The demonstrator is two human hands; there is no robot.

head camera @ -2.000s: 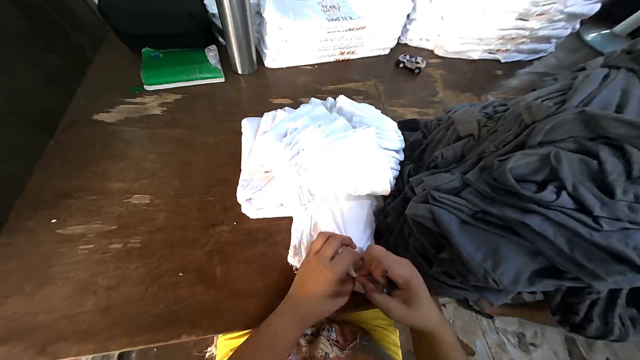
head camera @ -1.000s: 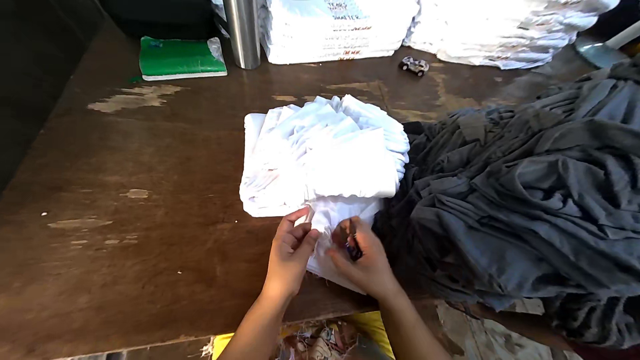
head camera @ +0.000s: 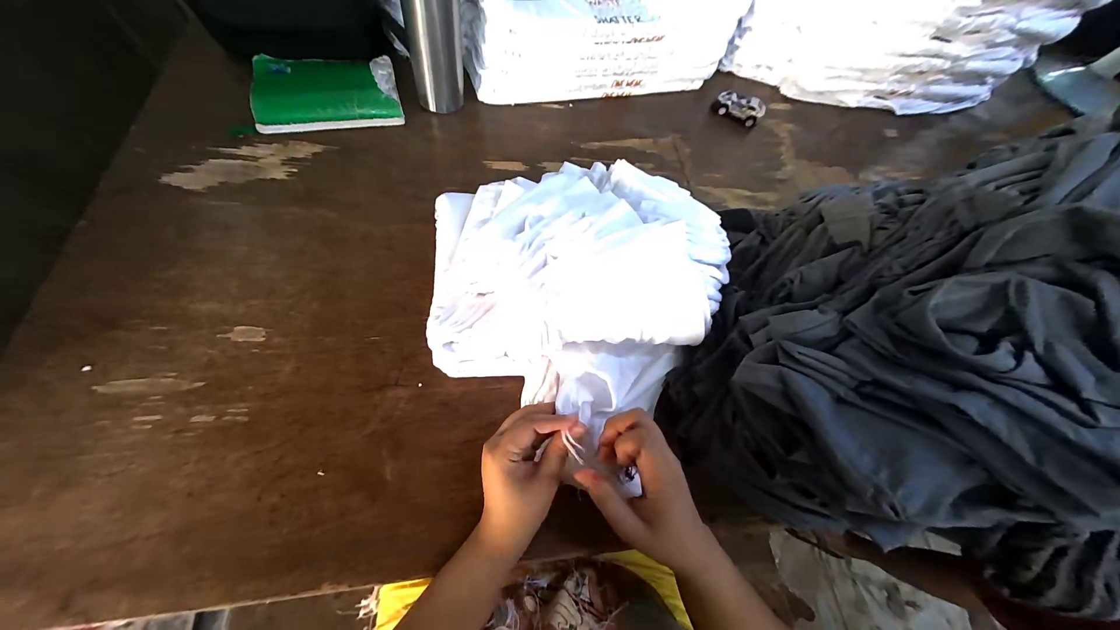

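A bunched stack of white cloth pieces (head camera: 577, 262) lies on the brown wooden table (head camera: 262, 420). One white piece (head camera: 612, 376) hangs from its near side toward the table's front edge. My left hand (head camera: 529, 455) pinches white threads (head camera: 573, 444) at the near end of this piece between thumb and fingertips. Just to the right, my right hand (head camera: 639, 481) has its fingers curled at the same cloth, with a small dark object (head camera: 628, 473) partly showing in the palm; what it is cannot be told.
Dark grey cloth (head camera: 927, 350) is heaped on the right, touching the white stack. Along the back are a green notebook (head camera: 325, 94), a steel bottle (head camera: 435, 57), folded white printed garments (head camera: 604, 52), another white pile (head camera: 901, 52) and a toy car (head camera: 739, 108).
Both hands were farther up the hanging white piece one second ago and are now at its near end. White threads now show at the left fingertips.
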